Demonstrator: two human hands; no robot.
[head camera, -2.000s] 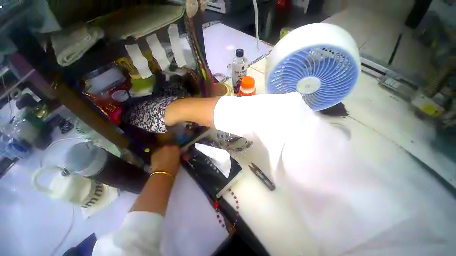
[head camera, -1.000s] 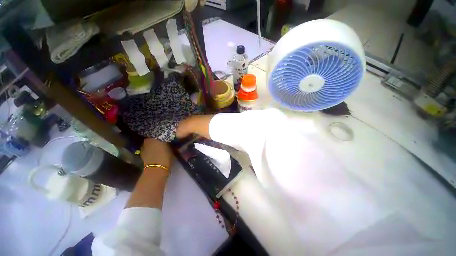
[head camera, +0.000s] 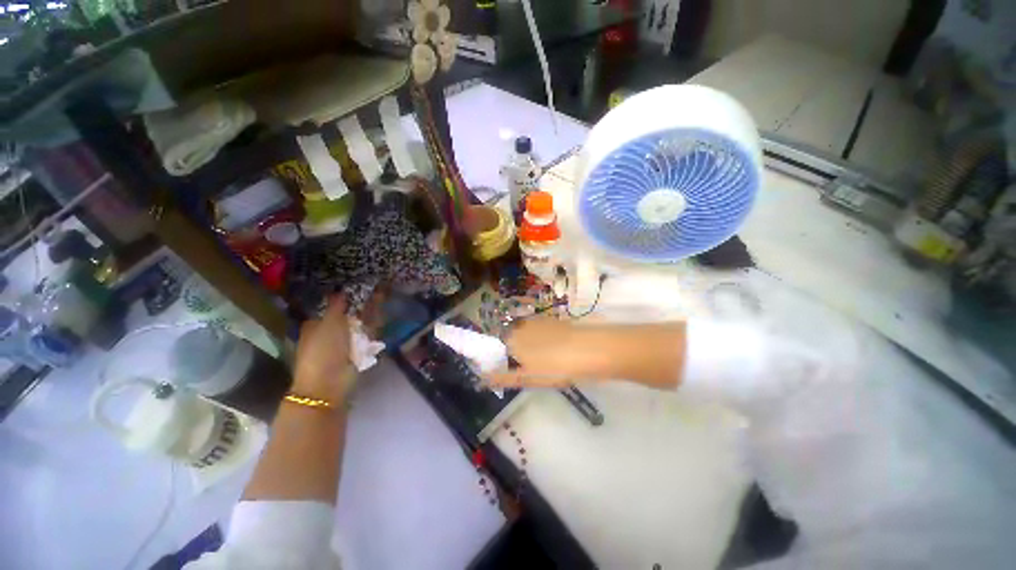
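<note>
The black-and-white speckled cloth or pouch (head camera: 373, 254) lies under the dark shelf. My left hand (head camera: 325, 354) is at its lower edge, with a crumpled white tissue (head camera: 362, 345) at its fingers. A white tissue piece (head camera: 468, 343) lies over the dark slab or box (head camera: 451, 384) at the table edge. My right hand (head camera: 533, 352) is at the right side of this piece; its fingertips are blurred, so its hold is unclear. A red bead strap (head camera: 481, 459) hangs from the slab. Dark thread snips (head camera: 584, 405) lie just below my right hand.
The white fan (head camera: 665, 189) stands beyond my right hand. The orange-capped bottle (head camera: 539, 232) and black-capped bottle (head camera: 523, 173) stand left of it. A dark tumbler (head camera: 247, 379) and white jug (head camera: 167, 421) are at left. The shelf post (head camera: 212, 262) slants beside my left hand.
My right hand has left the speckled cloth and moved right to the white piece on the slab. White tissue now shows at my left hand. The view has shifted slightly.
</note>
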